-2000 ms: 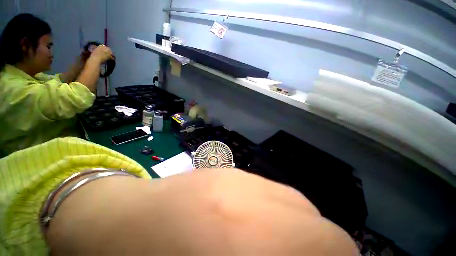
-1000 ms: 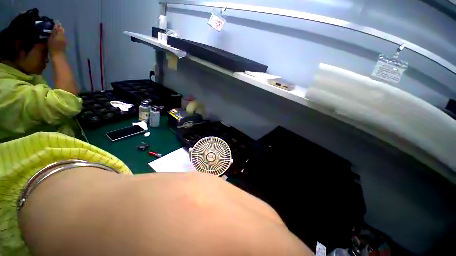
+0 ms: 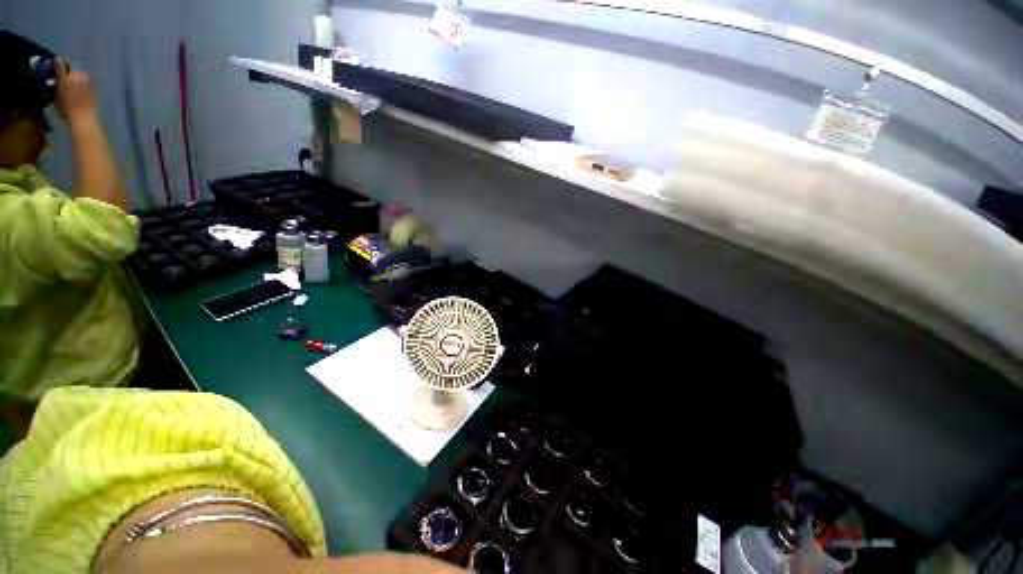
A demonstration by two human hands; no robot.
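Note:
A black watch tray [image 3: 494, 514] lies at the bottom centre, with several round, shiny-rimmed watch heads [image 3: 440, 528] in its pockets. A small white tray label [image 3: 708, 544] shows at its right. My left arm enters from the lower left in a yellow sleeve, with silver bangles at the wrist. Only a strip of skin, perhaps the back of my left hand [image 3: 387, 564], shows at the bottom edge; its fingers are out of the picture. My right hand is not in view.
A cream desk fan [image 3: 452, 345] stands on a white sheet [image 3: 370, 387]. Phone [image 3: 247, 298], red tube [image 3: 321, 346], bottles [image 3: 316, 258] and trays [image 3: 196, 241] lie further left. A dark stack [image 3: 684, 381] stands right, below the shelf [image 3: 494, 146]. A person in yellow is at left.
My left arm has dropped toward the bottom edge, uncovering the watch tray and fan base. The view has shifted, so the bench things appear further left. The other person's arm rose to their head.

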